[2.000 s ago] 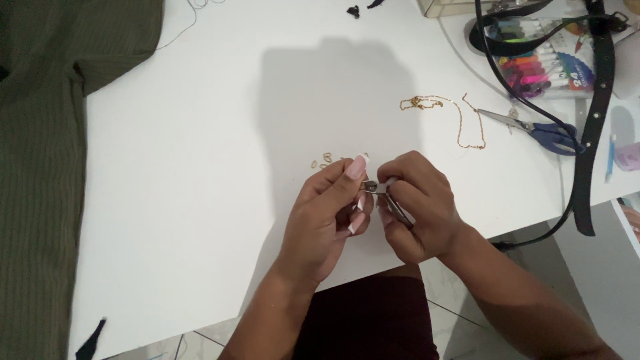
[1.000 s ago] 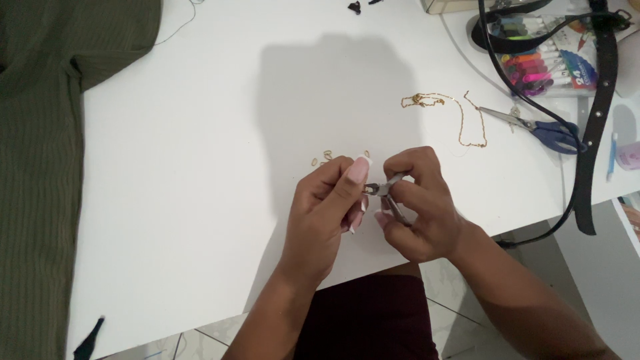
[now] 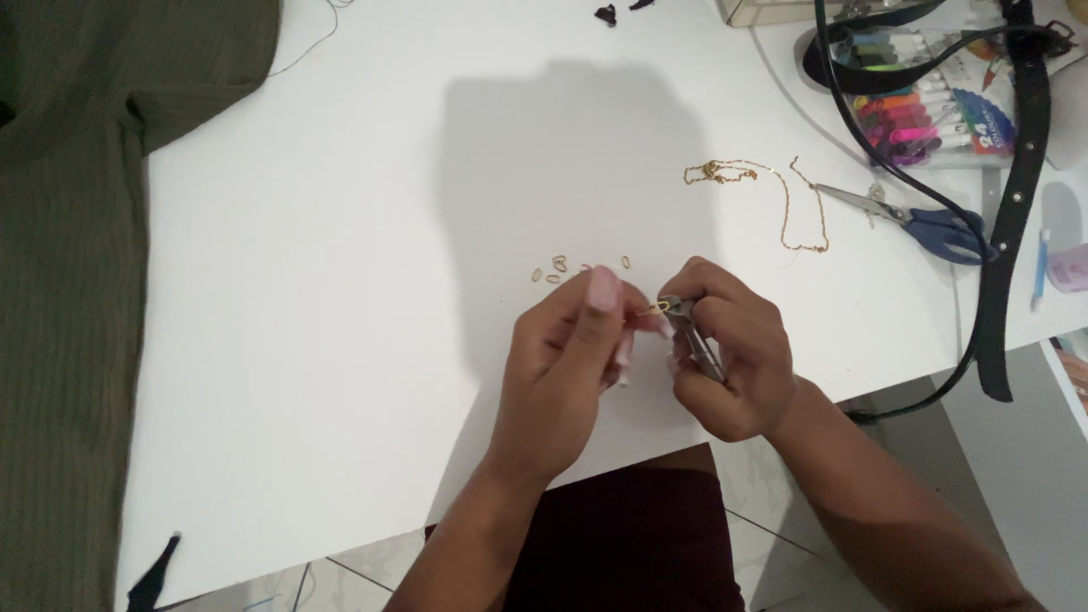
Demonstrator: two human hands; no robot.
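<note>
Near the table's front edge, my left hand [image 3: 565, 365] pinches small gold-coloured links [image 3: 653, 311] between thumb and fingers. My right hand [image 3: 735, 353] is closed around metal pliers [image 3: 702, 350], whose jaws meet one of these links just right of my left fingertips. Several loose oval gold links [image 3: 558, 264] lie on the white table beyond my left hand. A thin gold chain [image 3: 786, 212] lies in a loose curve farther right. Scissors with blue handles [image 3: 943, 234] rest with their tips at that chain. The far ends of the held links are hidden by my left fingers.
Dark green ribbed cloth [image 3: 68, 297] covers the table's left side. At the right are a black belt [image 3: 1016, 204], a black cable [image 3: 858, 127] and a clear pack of coloured markers [image 3: 918, 119]. Black scraps [image 3: 606, 14] lie at the far edge, another [image 3: 153, 574] at the near left corner.
The gap between my left fingertips and the pliers has widened slightly, and a gold link now shows between them. My right hand still holds the pliers.
</note>
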